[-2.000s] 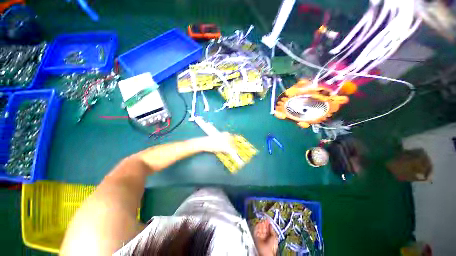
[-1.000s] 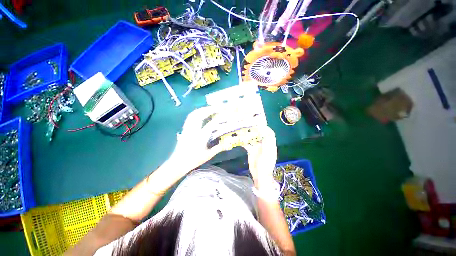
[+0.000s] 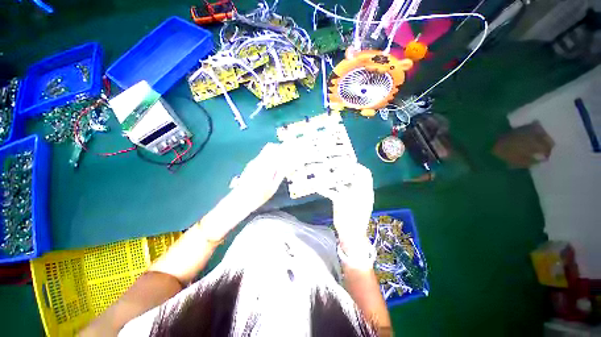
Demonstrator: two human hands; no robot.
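A square circuit board (image 3: 319, 150), washed out to near white with small dark parts, is held up over the bench's front edge. My left hand (image 3: 267, 172) grips its left side. My right hand (image 3: 350, 192) grips its lower right corner. Both hands are overexposed, so single fingers are hard to tell. The heap of wired boards (image 3: 263, 69), yellow-tan with white wires, lies on the bench beyond. The blue bin (image 3: 416, 258) with boards and wires stands below at the right, partly hidden by my right arm.
A white power supply (image 3: 153, 125) with red and black leads stands left of centre. Blue trays (image 3: 41, 197) are at the left, an empty blue tray (image 3: 158, 52) behind. A yellow basket (image 3: 99, 276) is lower left. An orange fan (image 3: 366, 85) and a solder spool (image 3: 390, 149) are at the right.
My left hand has lifted the board off the bench, and my right hand has come from the bin to hold it too. Since a second ago the board has turned more face-on.
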